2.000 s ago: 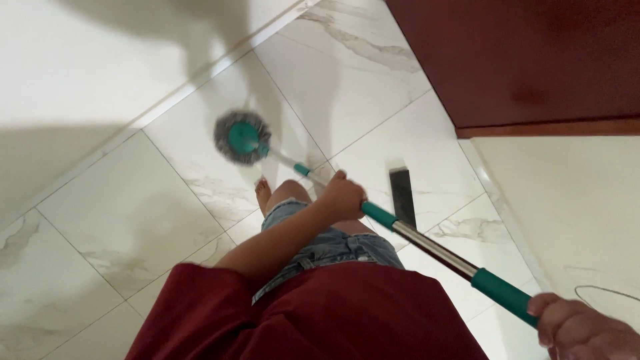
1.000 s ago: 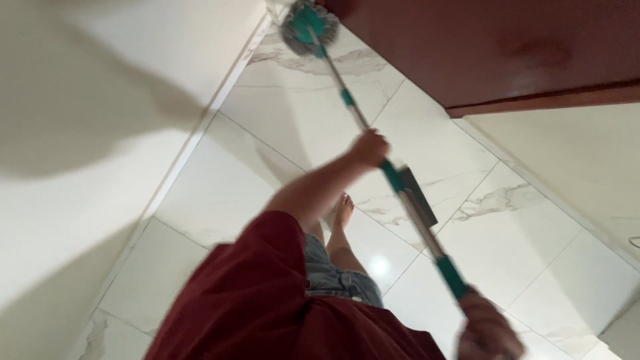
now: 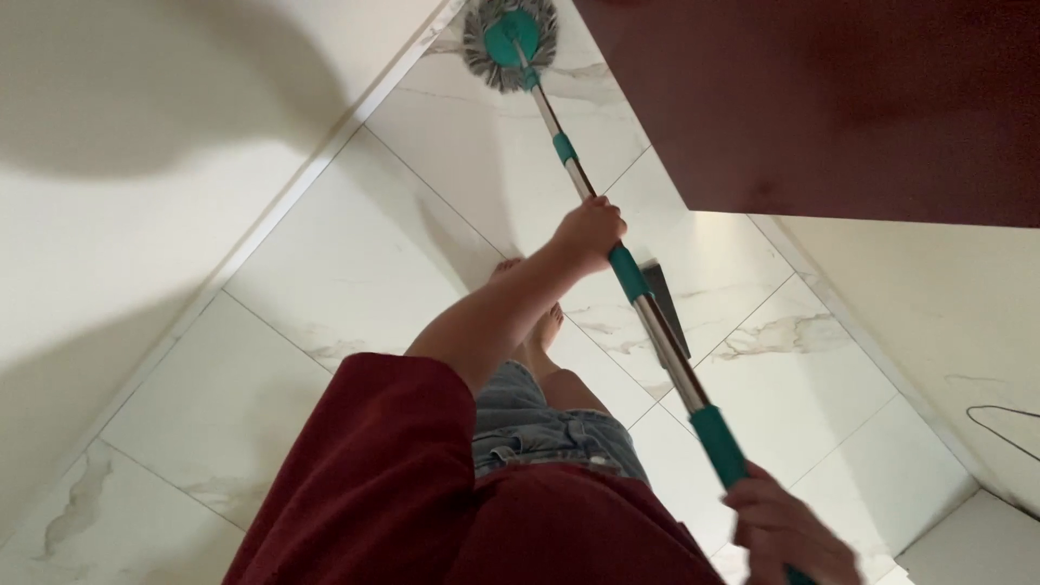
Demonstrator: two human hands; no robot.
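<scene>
A mop with a telescopic metal pole [image 3: 671,349] and green sleeves runs from the lower right to the top of the head view. Its round green head with a grey fringe [image 3: 511,42] lies over the marble-patterned floor tiles, between the wall and a dark red panel. Around the bare metal of the pole, just above the middle green sleeve, my left hand [image 3: 591,231] is closed. My right hand [image 3: 784,524] grips the green handle near the pole's lower end, partly cut off by the bottom edge.
A dark red panel [image 3: 821,106] juts in at the upper right. White walls with skirting [image 3: 268,213] border the tiled floor [image 3: 325,276]. A dark flat strip [image 3: 668,313] lies beside the pole. My bare feet [image 3: 550,325] stand below my left forearm. A thin dark wire [image 3: 1003,418] shows at right.
The mop head has moved from the floor near my feet, two seconds ago, to the far corner area by the red panel. Both hands have stayed on the pole, which is now steeper in view.
</scene>
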